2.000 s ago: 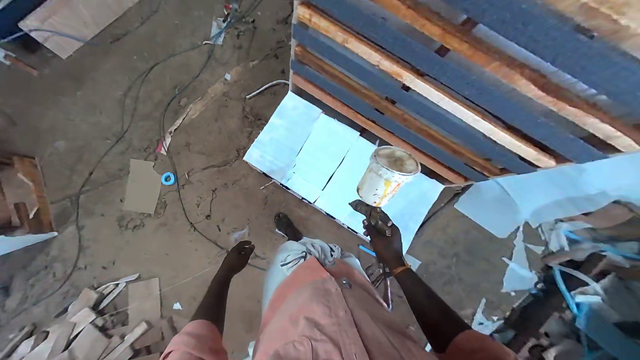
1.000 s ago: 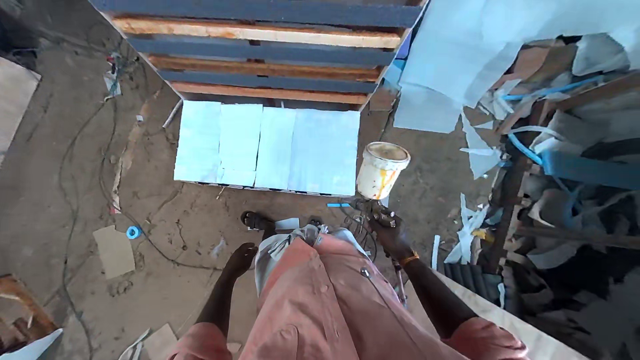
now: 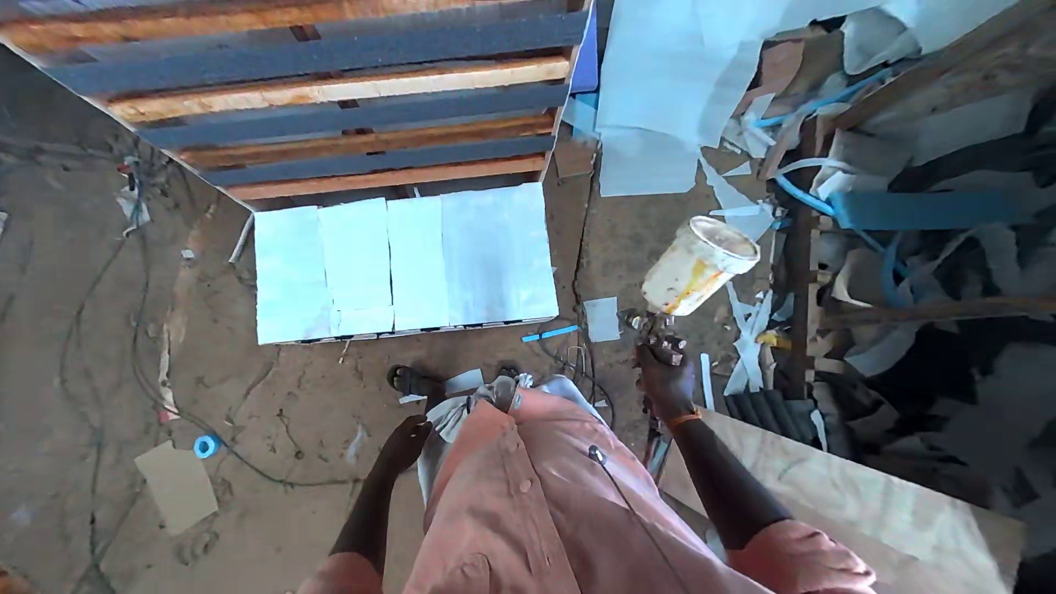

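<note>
My right hand (image 3: pixel 667 375) is closed around a spray gun (image 3: pixel 652 323), whose stained white plastic cup (image 3: pixel 700 266) tilts up and to the right above it. A hose hangs below the hand. My left hand (image 3: pixel 406 444) hangs low beside my trousers, close to the cloth; whether its fingers touch the cloth cannot be told. In front of my feet lies a row of pale, white-looking panels (image 3: pixel 417 268) at the base of a large slatted wooden frame (image 3: pixel 355 91) with dark blue-grey strips between its slats.
Cables (image 3: pixel 140 330) trail over the dirt floor at left, near a blue tape roll (image 3: pixel 206 446) and a cardboard piece (image 3: pixel 177 487). White sheeting (image 3: pixel 652 107) hangs at upper right. Scraps and timber (image 3: pixel 802 272) crowd the right side, with a plywood sheet (image 3: pixel 858 495) at lower right.
The view has turned strongly, and the slatted frame and panels now stand more squarely ahead. The spray gun, upright over the panels two seconds ago, is now off to their right with its cup tilted.
</note>
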